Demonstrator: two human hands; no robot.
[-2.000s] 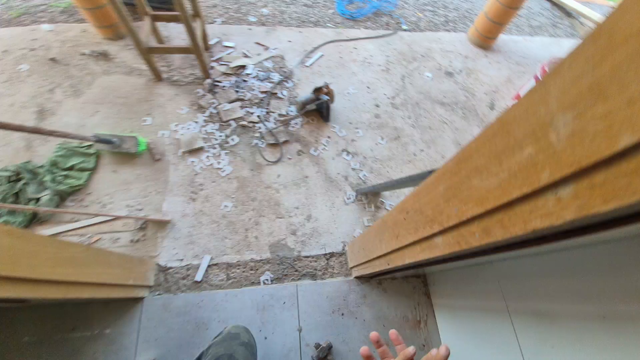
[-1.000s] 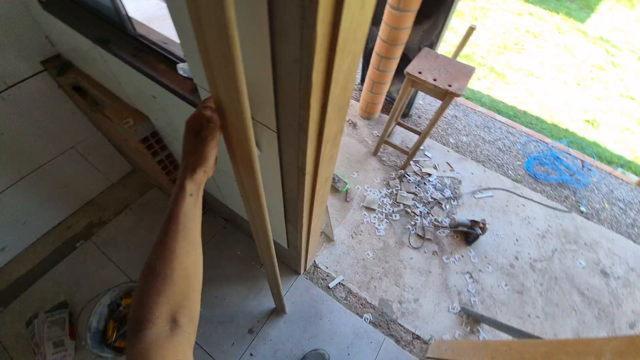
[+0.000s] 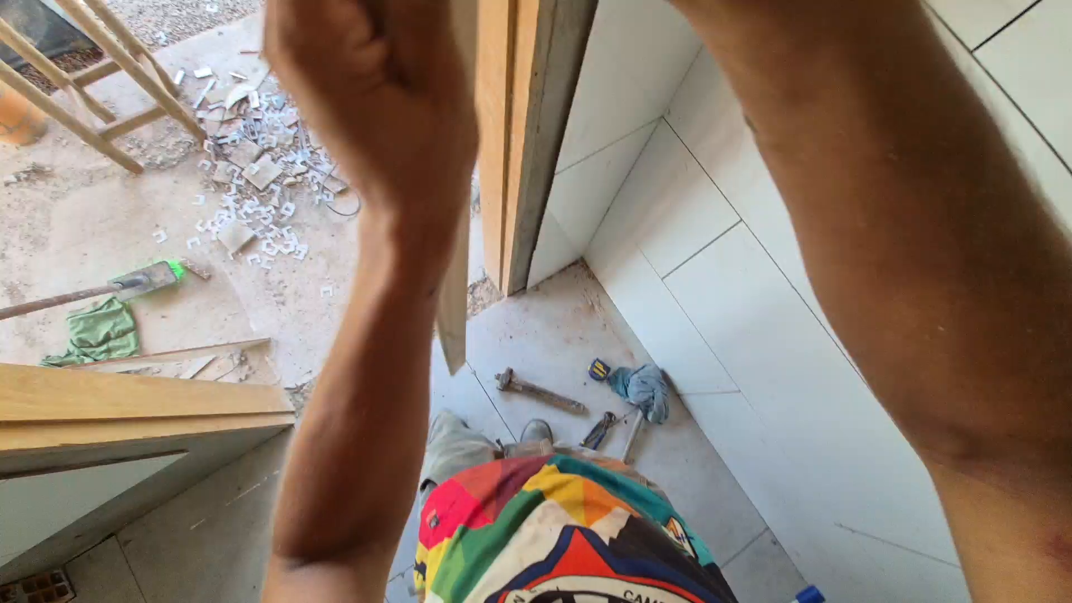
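Note:
My left hand (image 3: 377, 92) is raised at the top of the head view, its fingers curled at a long wooden strip (image 3: 454, 310) that runs down behind my wrist to a pointed lower end. Part of the grip is hidden. My right forearm reaches up on the right; the hand is beyond the top edge. Below, on the tiled floor, lie a hammer (image 3: 540, 392), a tape measure (image 3: 598, 369), a grey-blue cloth or glove (image 3: 646, 390), pliers (image 3: 599, 430) and a thin bar (image 3: 634, 435). A wooden door frame (image 3: 507, 151) stands just right of the strip.
White wall tiles (image 3: 712, 251) line the right side. Another wooden jamb (image 3: 142, 406) is at the left. Outside are a pile of tile scraps and white spacers (image 3: 260, 180), a wooden stool (image 3: 134, 121), a broom (image 3: 146, 280) and a green cloth (image 3: 102, 331).
The view has swung toward the floor and the right-hand wall. My left hand, on the strip a second ago, is now high in front of the camera. My right forearm has come into view.

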